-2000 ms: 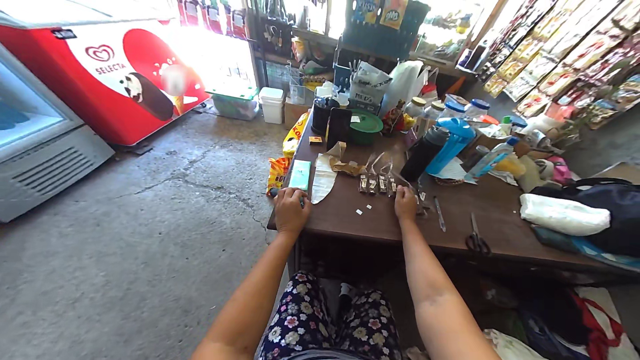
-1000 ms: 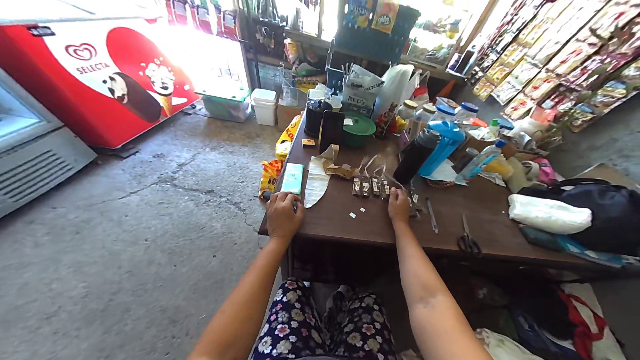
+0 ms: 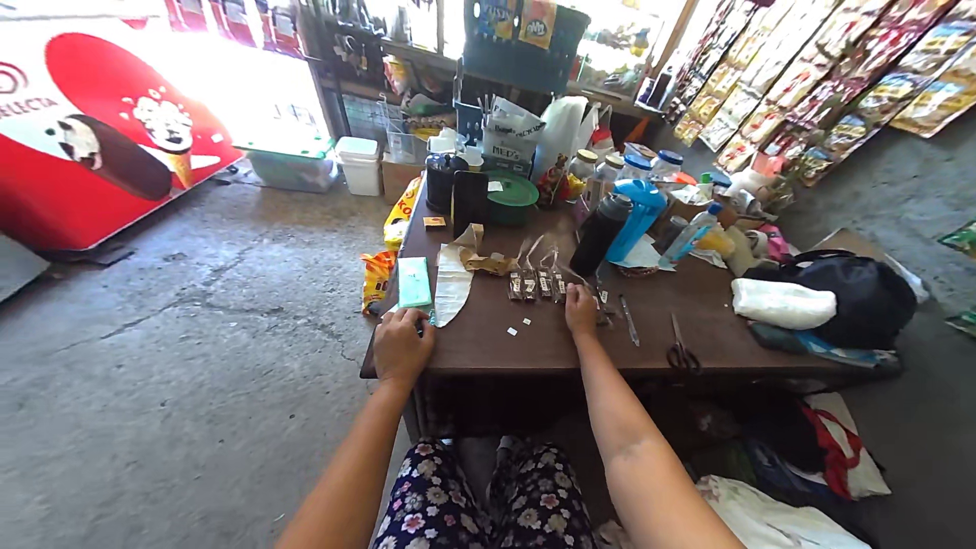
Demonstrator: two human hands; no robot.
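My left hand (image 3: 404, 343) rests at the near left corner of the brown table (image 3: 488, 354), just below a pale green pad (image 3: 414, 282); whether its curled fingers hold something is unclear. My right hand (image 3: 581, 307) touches the right end of a row of several small clear packets (image 3: 530, 285) with dark contents and white tags. Its fingertips are partly hidden. Two small white paper pieces (image 3: 519, 326) lie between the hands. A cut sheet of pale paper (image 3: 453, 286) and a crumpled brown paper (image 3: 490, 263) lie beyond. Right of my right hand are a pen (image 3: 630, 320) and scissors (image 3: 682, 351).
A black tumbler (image 3: 601, 235) and a blue pitcher (image 3: 634, 219) stand behind the packets. Farther back are a green bowl (image 3: 512, 200), a dark upright phone (image 3: 469, 203) and lidded jars. A white bundle (image 3: 784, 303) and black bag (image 3: 862, 293) sit at the right.
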